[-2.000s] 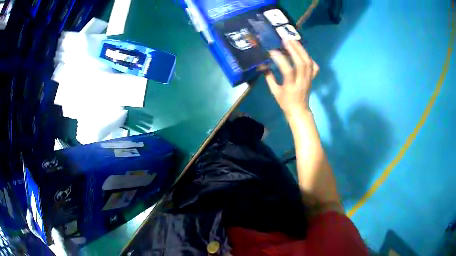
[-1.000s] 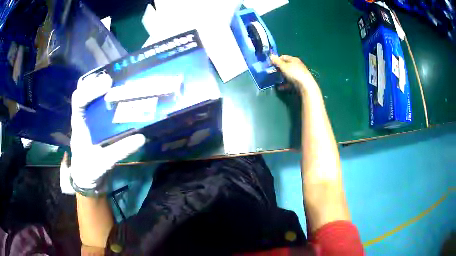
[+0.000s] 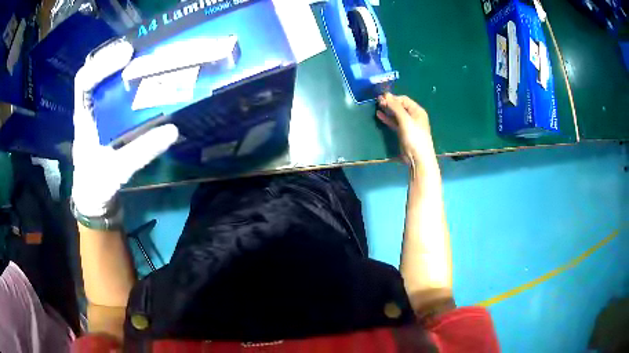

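My left hand (image 3: pixel 103 145), in a white knitted glove, grips the left end of a blue laminator box (image 3: pixel 227 89) tilted over the table's near edge. Its printed front and a darker side show. The light-blue tape dispenser (image 3: pixel 345 55), with a roll in it, stands right of the box. My bare right hand (image 3: pixel 407 120) is at its near end, thumb and finger pinched on what looks like the end of the clear tape, which is barely visible.
A closed laminator box (image 3: pixel 524 76) stands on the green table (image 3: pixel 448 89) at the right. White papers (image 3: pixel 307 34) lie behind the held box. More blue boxes (image 3: pixel 52 83) are at the left. A person's pink sleeve (image 3: pixel 27 310) shows at lower left. The floor (image 3: pixel 538 227) has a yellow line.
Since one second ago, my right fingertips have moved from the dispenser's side to just beyond its near end. My left hand still holds the box. Earlier, my right hand was on a box at the right.
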